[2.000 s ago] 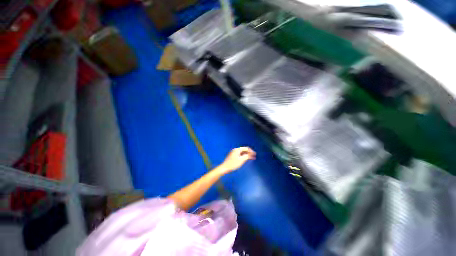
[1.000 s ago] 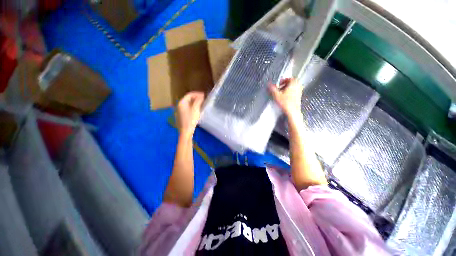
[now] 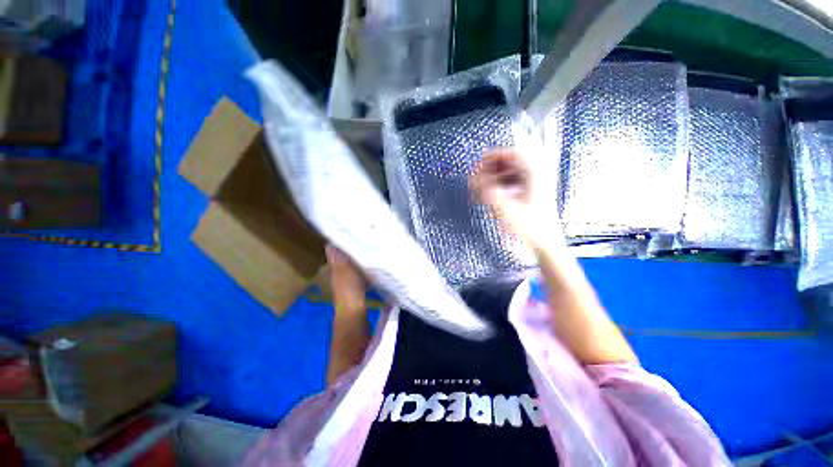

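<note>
A bubble-wrapped panel (image 3: 352,205), seen nearly edge-on and blurred, is tilted over my left forearm. My left hand (image 3: 340,264) is mostly hidden behind it; its fingers cannot be made out clearly. My right hand (image 3: 504,179) is blurred, over another bubble-wrapped panel (image 3: 448,182) at the bench's left end; its finger pose is unclear. An open cardboard carton (image 3: 260,205) stands on the floor at the left, partly covered by the tilted panel.
More bubble-wrapped panels (image 3: 626,150) overlap along the green bench (image 3: 489,36) to the right. A grey post (image 3: 585,59) rises over the bench. Closed-looking cartons (image 3: 114,360) stand at the lower left. A striped floor line (image 3: 163,137) runs at the left.
A bubble-wrapped panel is now raised and tilted at my left hand. My right hand is over a panel on the bench. The view has turned, and the bench panels now run across the right.
</note>
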